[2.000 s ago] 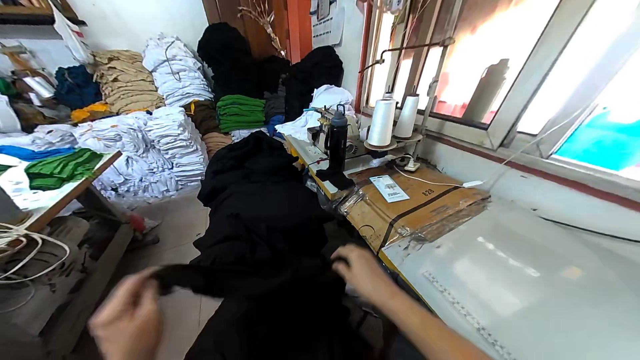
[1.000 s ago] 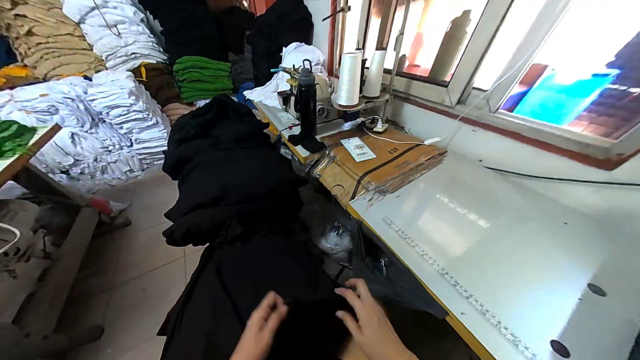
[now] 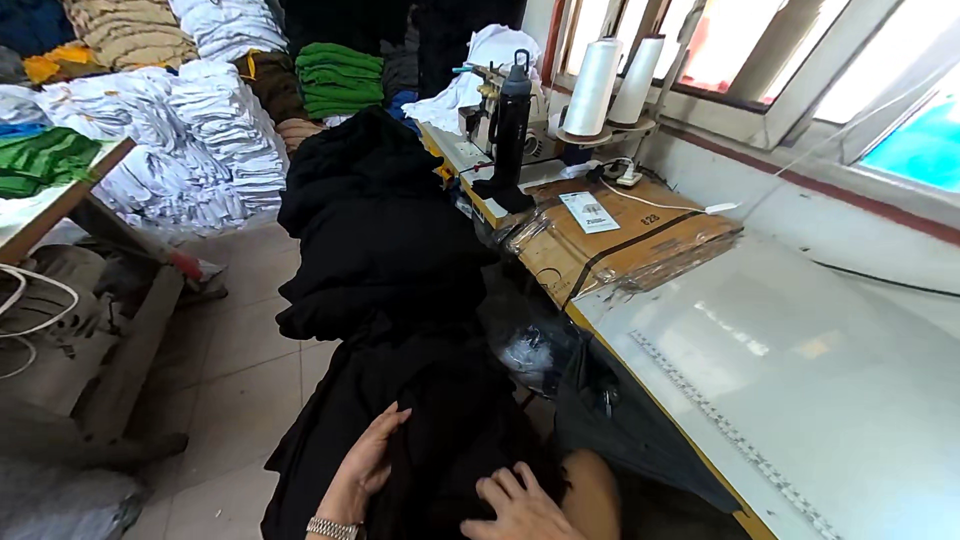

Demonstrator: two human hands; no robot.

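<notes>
Black fabric (image 3: 390,247) lies in a long heap running from the bottom of the view toward the stacks at the back. My left hand (image 3: 371,450), with a metal-band watch (image 3: 332,528) at its wrist, rests against the near part of the fabric, its fingers close together and pointing away from me. Whether it pinches a fold is not clear. To its right, my right hand (image 3: 517,506) touches the cloth with spread, bent fingers. A bare knee (image 3: 592,491) shows just beyond the right hand.
At right, a white tabletop (image 3: 810,360) with a ruler strip (image 3: 735,442) adjoins flattened cardboard (image 3: 630,232). Behind are a black bottle (image 3: 511,124), a sewing machine (image 3: 480,124) and thread cones (image 3: 592,86). A wooden table (image 3: 67,202) stands left; folded white garments (image 3: 217,142) are stacked behind.
Two seconds ago my hands were apart, with a dark strip of cloth stretched between them. Now both are low on the black fabric. The view has shifted right and down.
</notes>
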